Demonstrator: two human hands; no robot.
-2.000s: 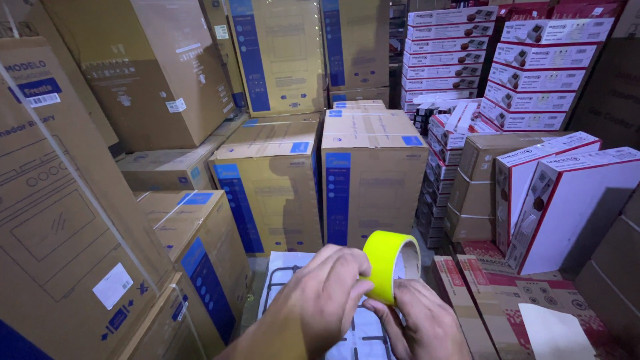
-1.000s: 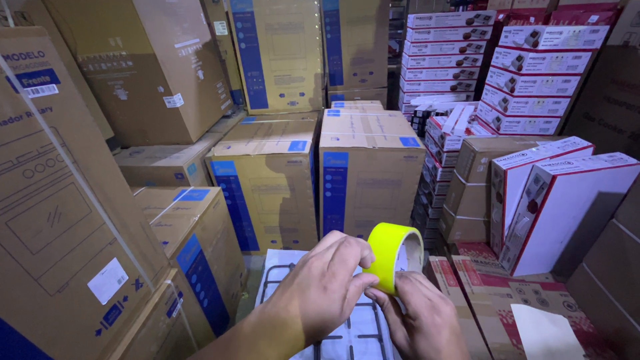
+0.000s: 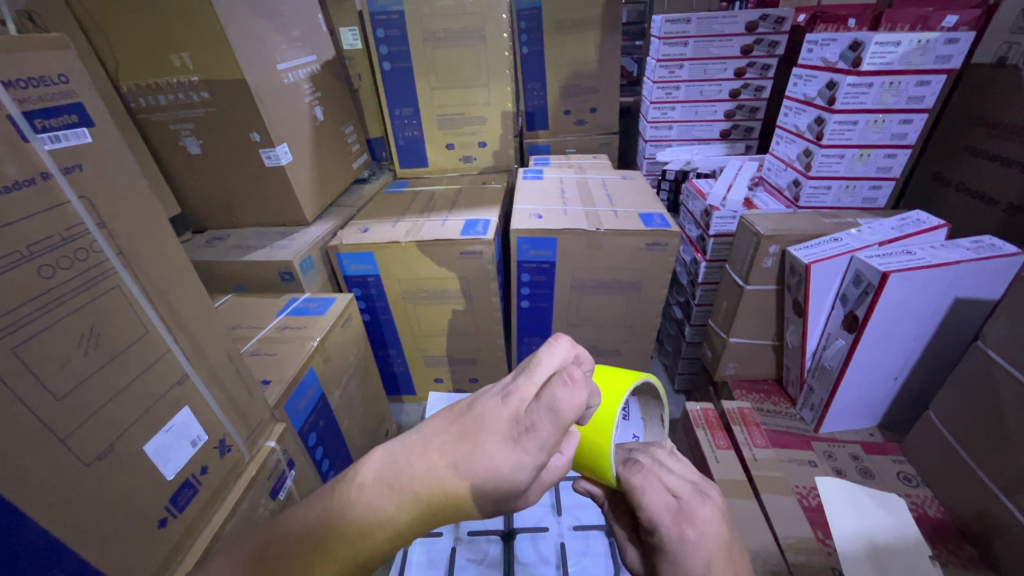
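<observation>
A roll of bright yellow adhesive tape is held on its side in front of me, its cardboard core facing right. My right hand grips the roll's lower right edge, with the thumb at the core. The fingers of my left hand are bent together against the roll's left face; whether they pinch the tape's end is hidden. Below both hands lies a white gas cooktop with black pan supports, partly covered by my hands and forearms.
Tall cardboard appliance cartons stand at the left, and more cartons stand ahead. Stacked white and red boxes rise at the back right. Two white boxes lean at the right, above flat cartons with a white sheet on them.
My left hand has shifted slightly over the roll's left face, with its fingers more bunched. The right hand still holds the roll.
</observation>
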